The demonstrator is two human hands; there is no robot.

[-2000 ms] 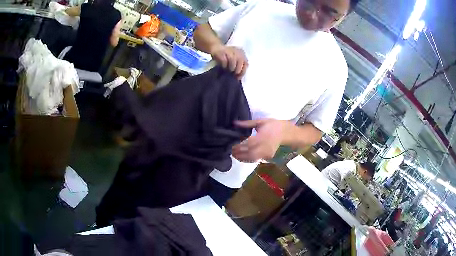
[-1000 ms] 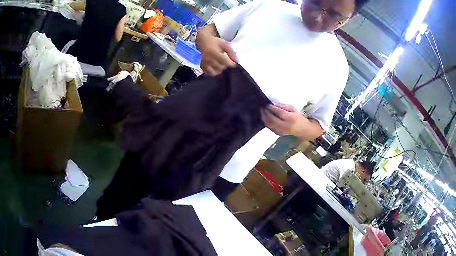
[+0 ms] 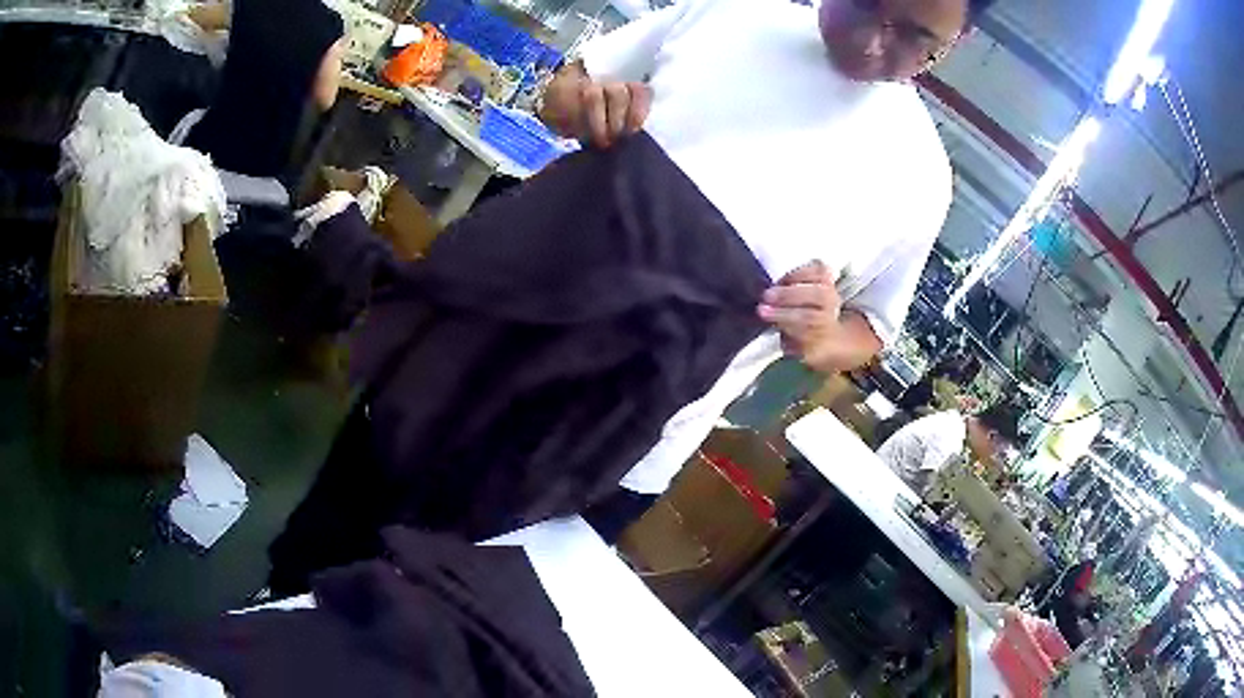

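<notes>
Another person in a white shirt stands in front of me and holds up a dark purple-brown garment by its top edge, one hand at each end. The cloth hangs in folds towards the table. A second heap of dark cloth lies on the white table nearest me. A pale piece is cut off at the bottom left edge; I cannot tell whether it is a sleeve or cloth. I cannot make out either of my own hands.
A cardboard carton heaped with white cloth stands at left, near a seated person in dark clothes. A white scrap lies on the floor. Another carton stands behind the table. Further right are another white table and a bent-over worker.
The other person's hands have moved apart along the garment's top edge, which is now stretched and held at both ends. The dark heap on the table has barely moved.
</notes>
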